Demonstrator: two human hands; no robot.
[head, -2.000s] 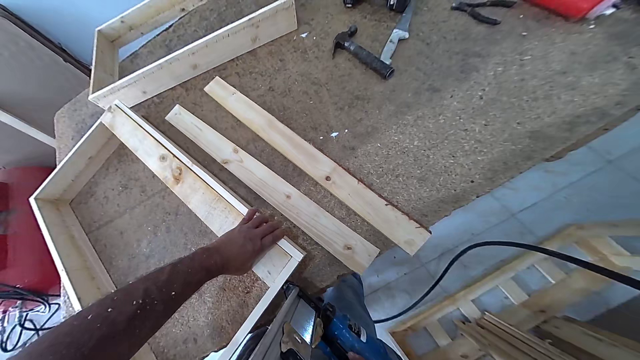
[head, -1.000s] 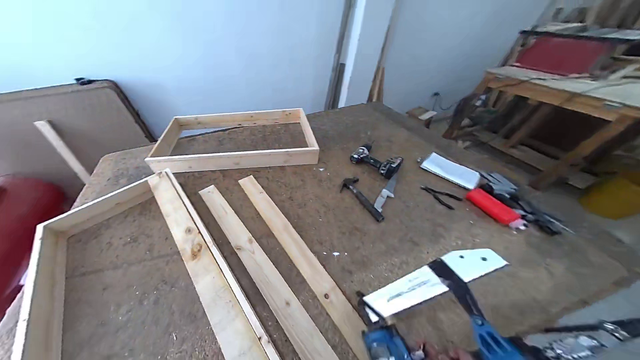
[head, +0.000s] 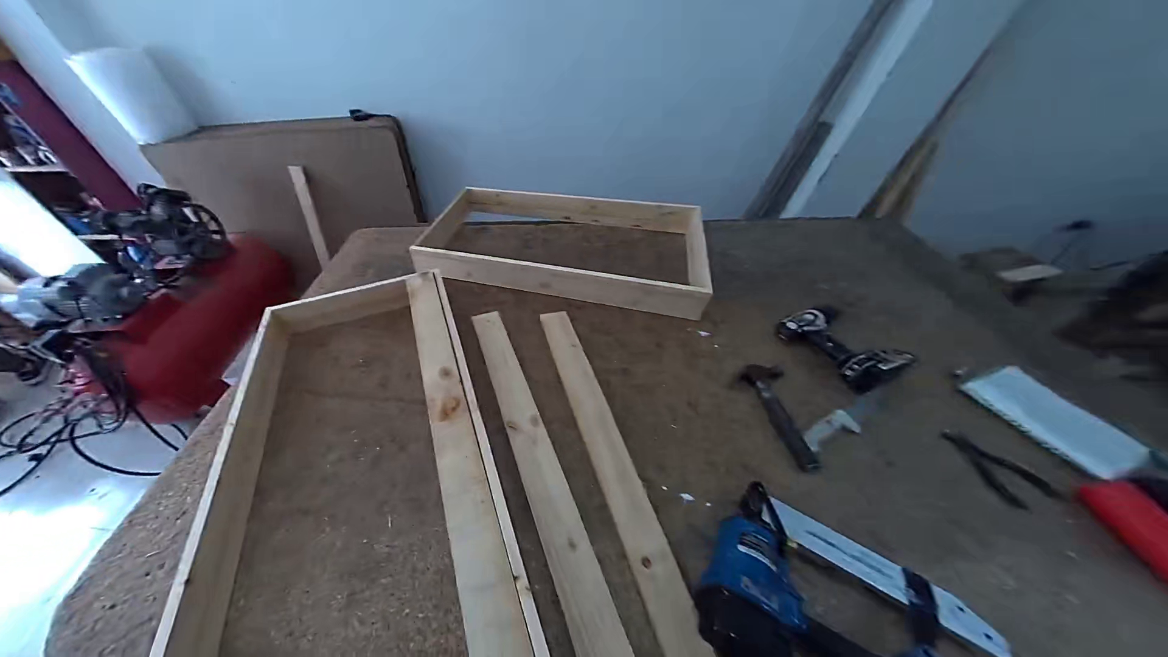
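Neither of my hands shows at this moment. A wooden frame point(head: 248, 456) lies at the left of the workbench, with a knotted board point(head: 447, 411) along its right side. Two loose pine boards, a left one point(head: 538, 456) and a right one point(head: 611, 456), lie beside it. A smaller rectangular wooden frame point(head: 557, 279) rests behind them. At the lower right is a blue power tool point(head: 750, 575), with a white metal strip point(head: 876, 561) beside it. A claw hammer point(head: 780, 420) lies near a cordless drill point(head: 839, 349).
Pliers point(head: 995, 467), a white pad point(head: 1054, 420) and a red object point(head: 1127, 525) are on the right of the workbench point(head: 383, 566). A red air compressor point(head: 196, 338) with black hoses stands on the floor at left. A brown panel point(head: 274, 173) leans on the wall.
My left hand, on the knotted board two seconds ago, has left the view. The blue power tool, by the board ends then, is now on the bench at right. The view has swung up.
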